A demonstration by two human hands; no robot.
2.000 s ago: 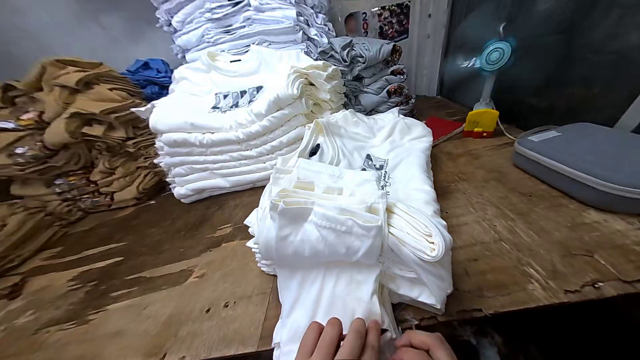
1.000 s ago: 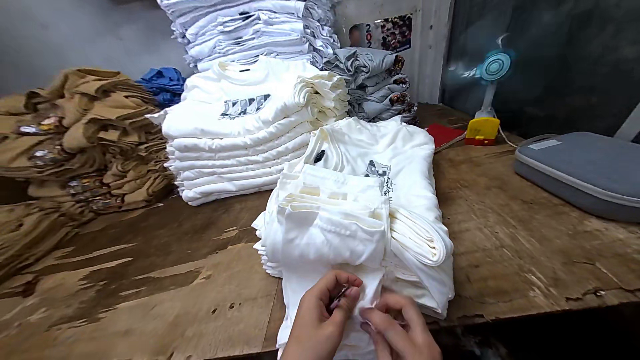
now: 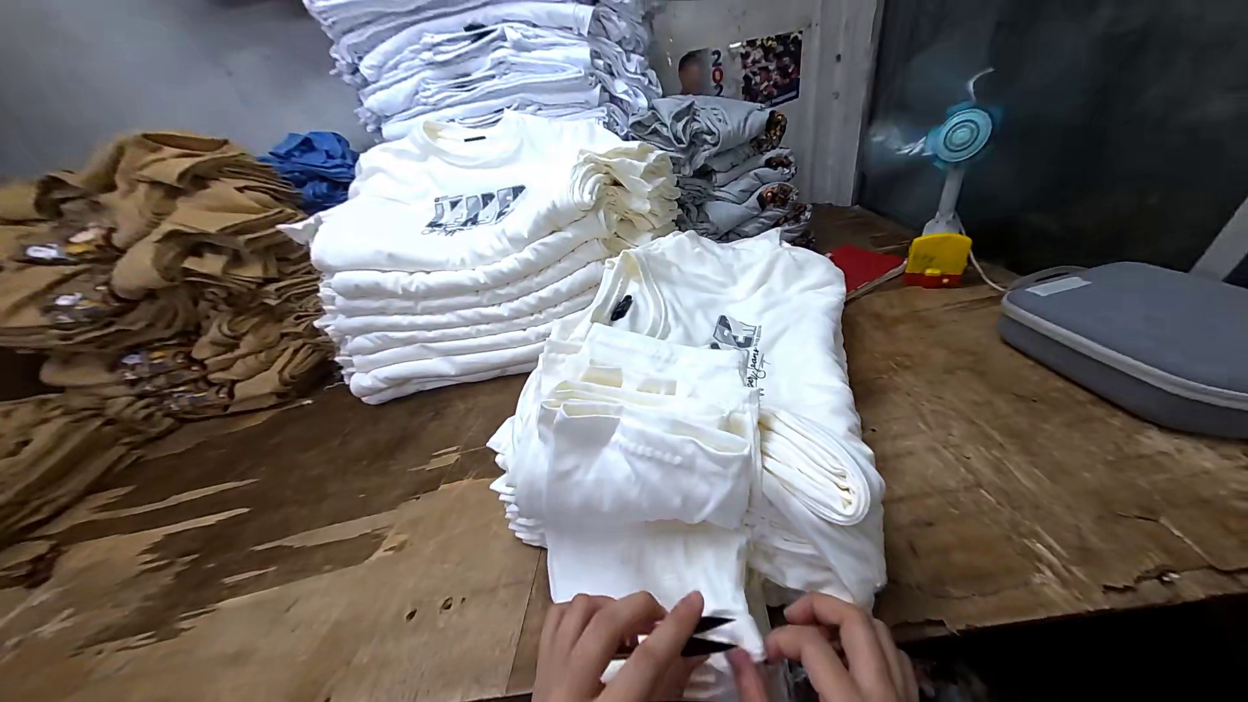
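At the bottom middle, my left hand (image 3: 619, 645) holds thread snips (image 3: 707, 646); two dark pointed blades stick out to the right, spread apart over white cloth. Just right of the tips, my right hand (image 3: 838, 648) pinches the edge of a hanging white cloth piece (image 3: 648, 565). That piece comes down from folded white cloth (image 3: 643, 468) lying on a pile of white printed T-shirts (image 3: 790, 283). A rolled white cloth bundle (image 3: 814, 468) rests on the pile's right side. The handle of the snips is hidden by my fingers.
A stack of folded white T-shirts (image 3: 458, 253) stands behind left, brown garments (image 3: 175, 244) far left, grey garments (image 3: 721, 146) behind. A small fan (image 3: 960, 141) and a grey zipped case (image 3: 1141, 331) are at right. The wooden table's front edge (image 3: 1053, 609) runs below.
Both hands have moved lower and come apart since one second ago. Dark snip blades now show at my left hand; they were not visible in the earlier frames.
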